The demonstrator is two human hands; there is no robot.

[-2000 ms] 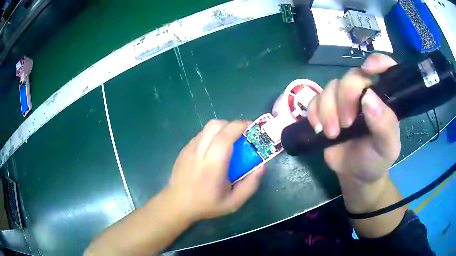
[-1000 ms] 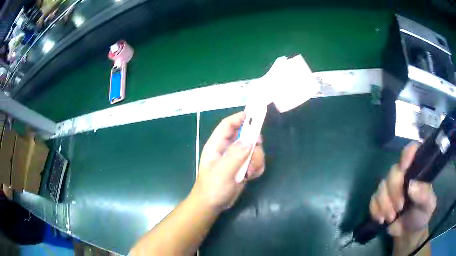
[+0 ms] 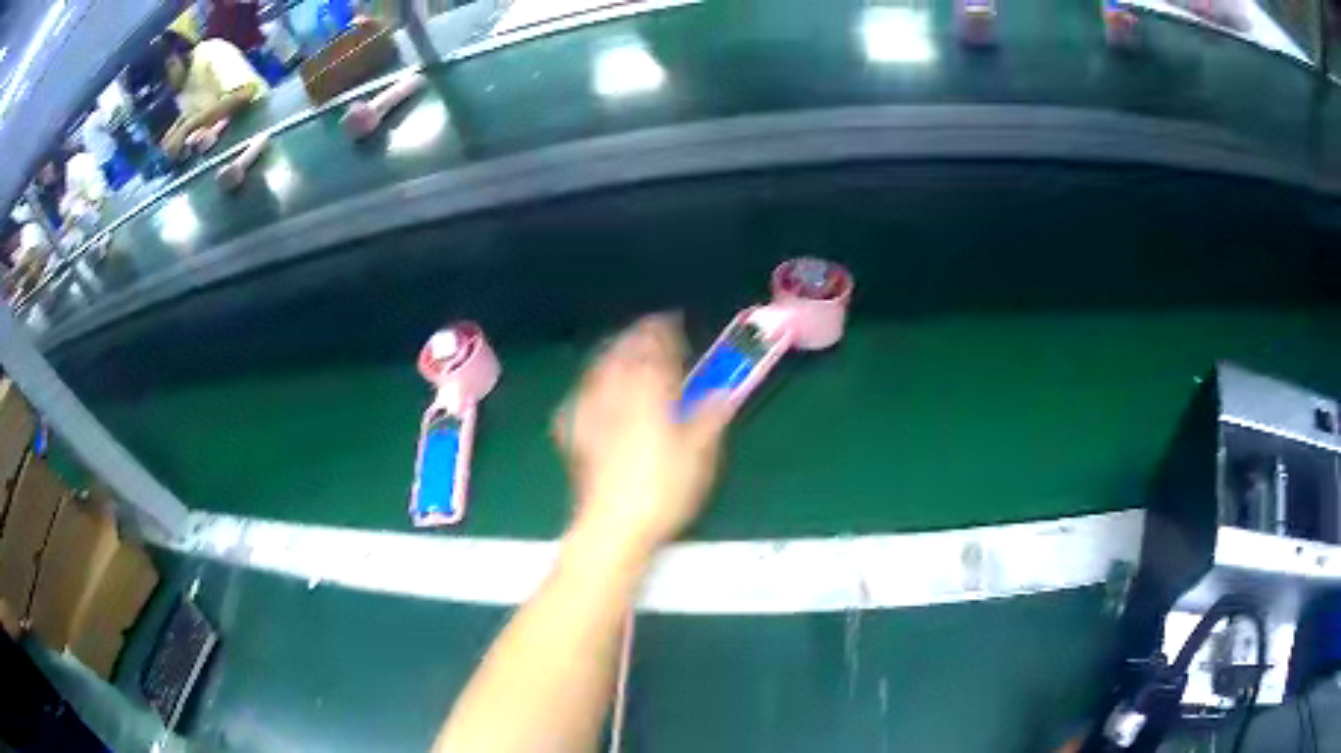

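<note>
A pink half-assembled fan is over the green conveyor belt, its open handle showing a blue battery. My left hand, blurred, is at the lower end of this handle and hides it; whether the fingers grip it cannot be told. A dark tool with a pale label, seemingly the electric screwdriver, is partly visible at the bottom right. Only a blurred sliver of skin, seemingly my right hand, shows at the bottom edge beside it; its grip is hidden.
Another open pink fan lies on the belt left of my left hand. The white edge strip runs below. The screw feeder stands at right. Cardboard boxes and a dark gridded object are at left. A person sits across the line.
The view has shifted towards the belt. My left hand has carried the fan from above the bench to over the belt, and its open side now shows. My right hand has almost left the picture.
</note>
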